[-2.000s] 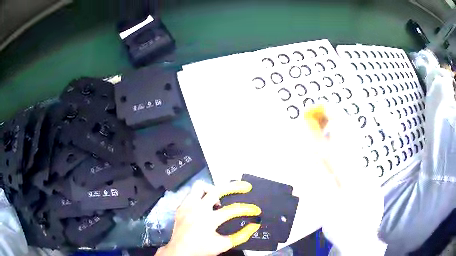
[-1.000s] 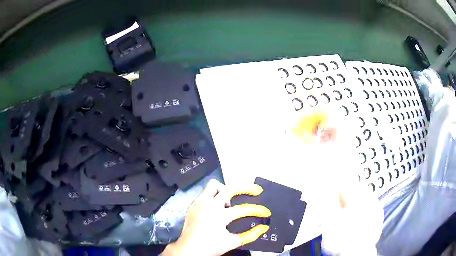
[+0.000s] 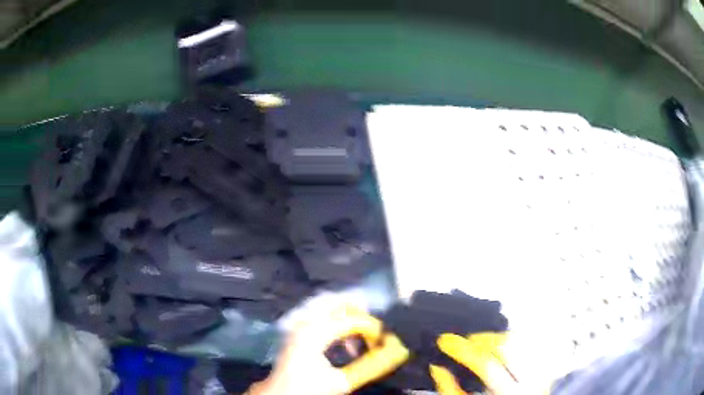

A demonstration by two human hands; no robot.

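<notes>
A flat black cover plate [image 3: 451, 312] lies over the lower edge of the white release liner sheet [image 3: 440, 200]. My left hand [image 3: 340, 351], with yellow-orange finger cots, grips the plate's left side. My right hand [image 3: 482, 362], also in yellow-orange cots, is at the plate's lower right with its fingers over it; the blur hides whether it grips. Black adhesive rings [image 3: 540, 150] show blurred at the sheet's upper right. I cannot tell whether a ring is on the plate.
A jumbled pile of cover plates [image 3: 208, 270] lies left, with stacked cover plates [image 3: 320, 139] at its upper right. A black device housing [image 3: 212, 54] sits on the green belt [image 3: 432, 65]. A second ring sheet [image 3: 648, 200] lies right. A blue bin [image 3: 154, 372] shows below.
My right hand has come down from the ring sheet to the plate. The whole view has shifted, so the pile and sheets appear farther right, and the picture is blurred.
</notes>
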